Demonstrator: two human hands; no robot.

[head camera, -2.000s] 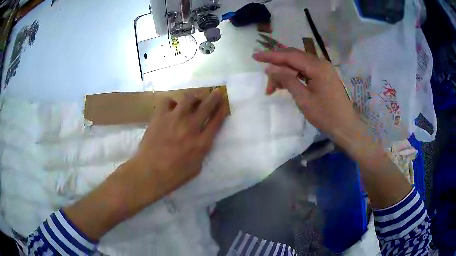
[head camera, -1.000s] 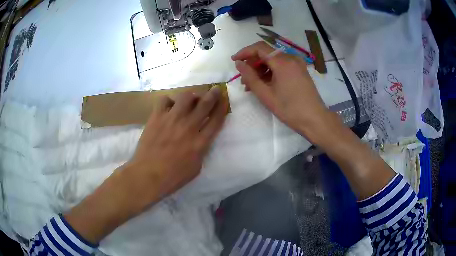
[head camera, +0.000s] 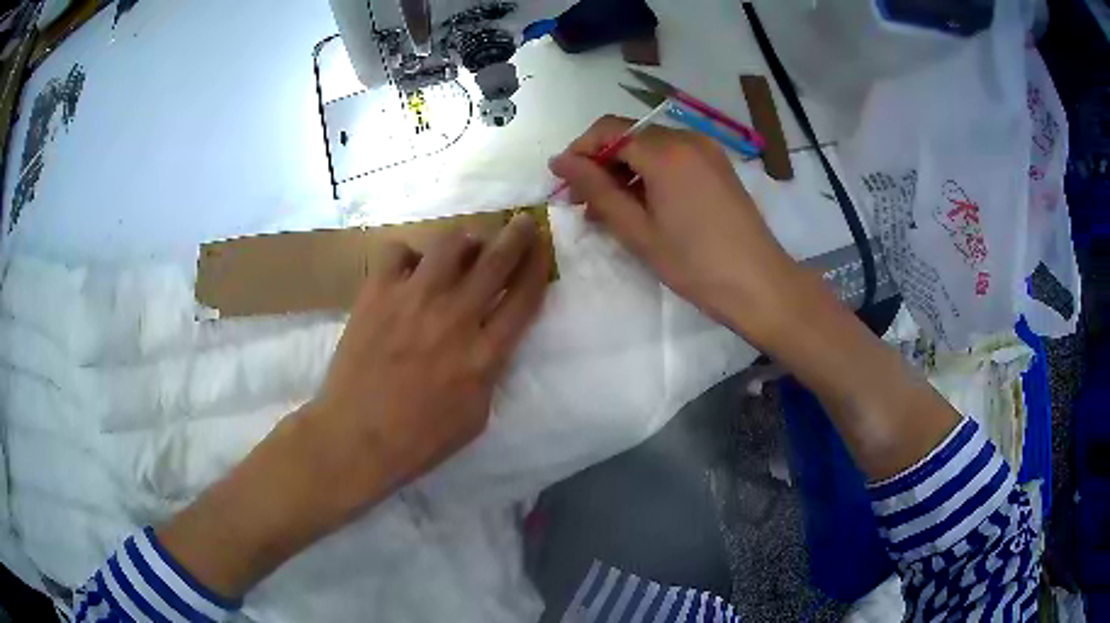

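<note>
The white quilted garment panel (head camera: 609,353) lies over the table's front edge. The flat brown cardboard template (head camera: 286,270) lies on it along its upper edge, with yellow tape at the right end. My left hand (head camera: 426,341) presses flat on the template's right part, fingertips near the taped end. My right hand (head camera: 682,207) holds a thin pink-red marking pen (head camera: 615,149) like a pencil. The pen's tip is at the template's upper right corner; whether it touches the fabric I cannot tell.
The sewing machine's needle area (head camera: 418,110) is lit behind the template. Snips (head camera: 694,112) and a small brown strip (head camera: 767,125) lie right of it. A dark pad (head camera: 609,22) lies at the back. A plastic bag (head camera: 962,231) hangs at the right, above a blue bin (head camera: 828,487).
My right hand, empty-looking near the snips two seconds ago, came left with the pen to the template's corner. Since one second ago it has moved slightly left. My left hand stays on the template.
</note>
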